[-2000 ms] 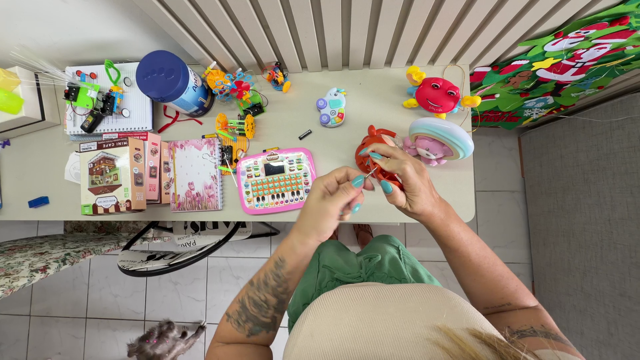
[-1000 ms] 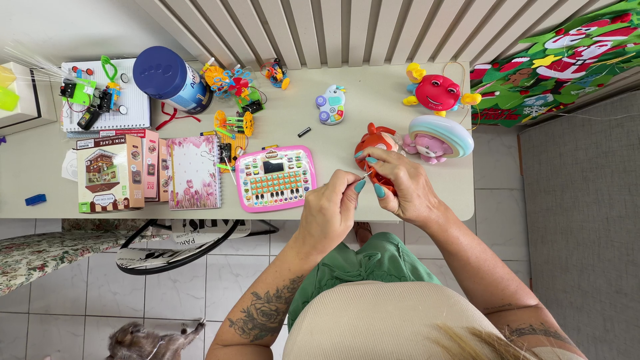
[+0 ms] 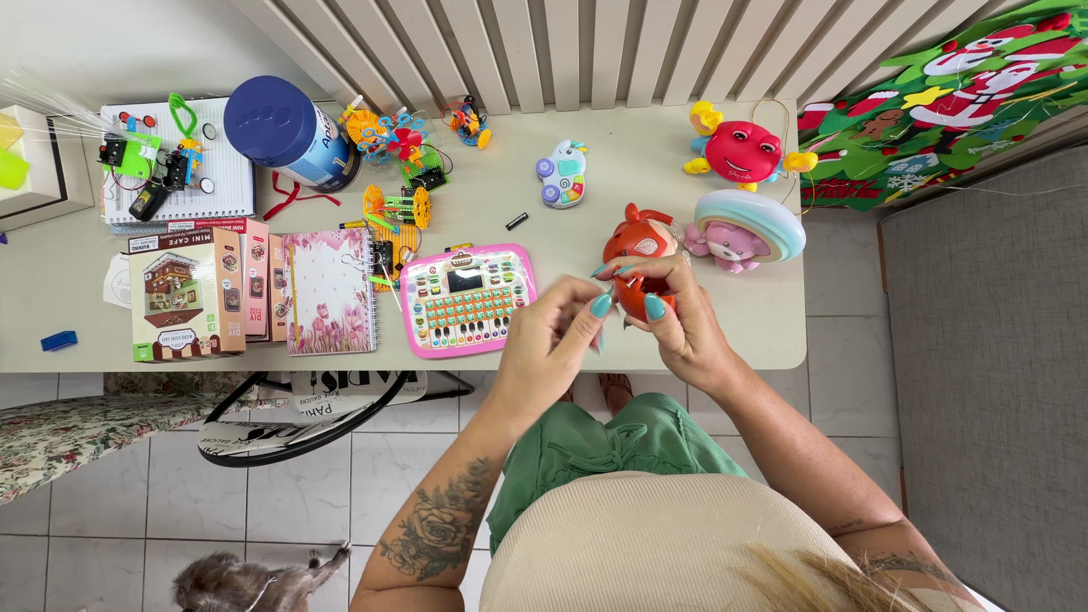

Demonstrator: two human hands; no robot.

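Note:
My right hand [image 3: 684, 327] grips a red-orange plastic toy part [image 3: 642, 296], its open side turned up. Close to its left edge is my left hand [image 3: 561, 340], thumb and fingers drawn together; whether a small piece is between them cannot be told. Just beyond the hands lies a red-orange toy figure [image 3: 633, 234] with a pale face, partly covered by my fingers. A pink bear in a pastel ring [image 3: 786, 225] stands right of it. Left of my hands lies a pink-framed toy tablet [image 3: 531, 280]; a white and purple bird-like toy [image 3: 563, 174] lies farther back.
A red smiling toy [image 3: 744, 151] is at the back right. On the left stand a blue-lidded can [image 3: 276, 123], a flower-print notebook [image 3: 331, 293], a mini cafe box [image 3: 183, 297] and small motor toys [image 3: 399, 204]. A chair [image 3: 314, 425] and a furry animal [image 3: 246, 582] are below.
My left hand has drawn slightly away from the red-orange part, which now shows more plainly in my right hand. The furry animal on the floor has shifted.

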